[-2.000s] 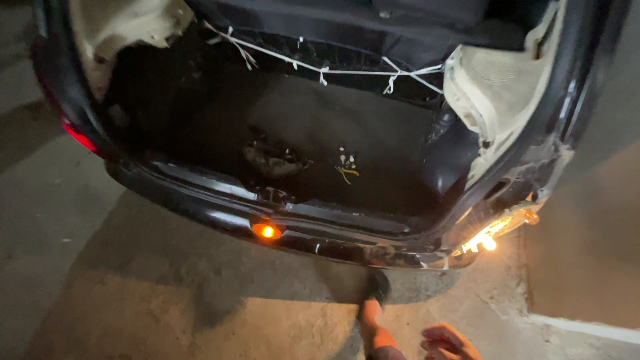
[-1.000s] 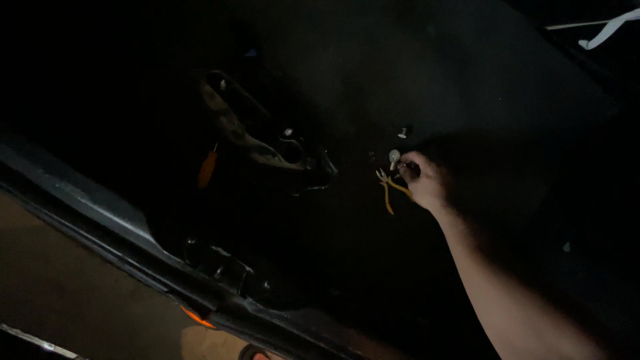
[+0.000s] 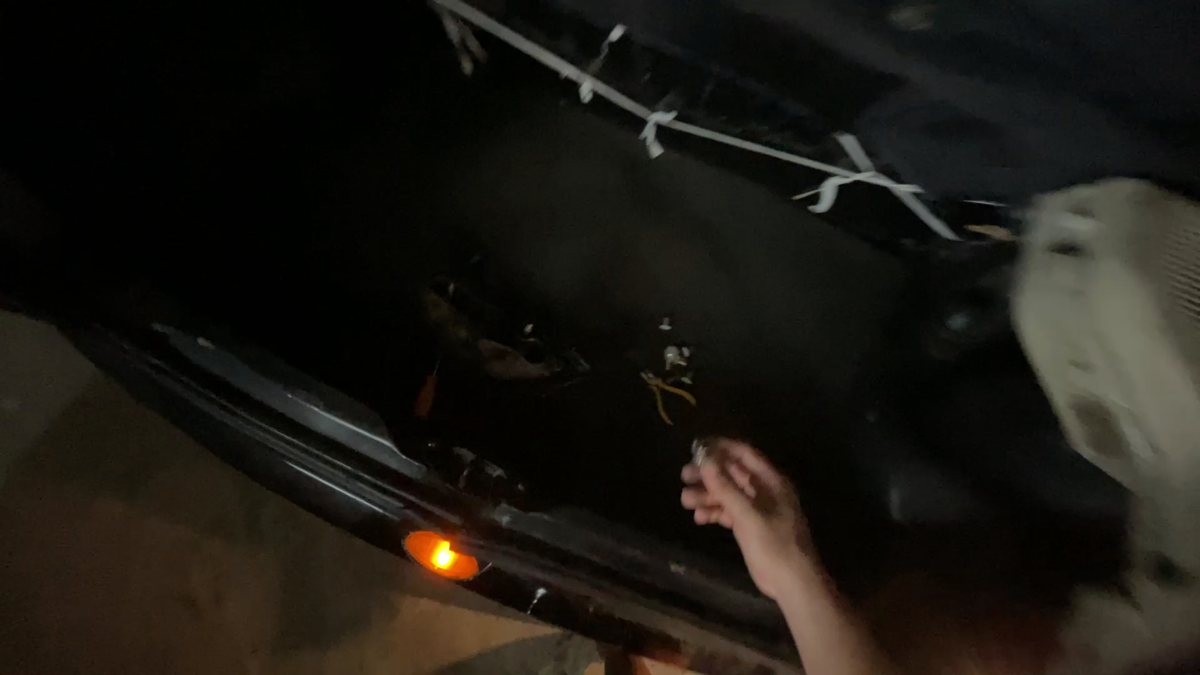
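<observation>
My right hand (image 3: 745, 497) reaches in from the lower right over the car's open boot. Between its thumb and fingers it holds a small shiny object (image 3: 699, 452), too blurred to name. Just above the hand, a pair of pliers with yellow handles (image 3: 669, 390) lies spread on the dark boot floor (image 3: 600, 225). Small pale parts (image 3: 675, 356) lie beside the jaws of the pliers. My left hand is out of view.
Left of the pliers lie a curved part (image 3: 511, 359) and an orange-handled tool (image 3: 427, 394). A white cord with knotted strips (image 3: 750, 145) crosses the back. Pale side trim (image 3: 1078, 328) stands at right; the bumper (image 3: 309, 478) with a lit amber lamp (image 3: 441, 555) runs below.
One second ago my right hand was at the small parts beside the pliers; now it is away from them, nearer the boot's sill, with a small shiny object in its fingers. The view has widened.
</observation>
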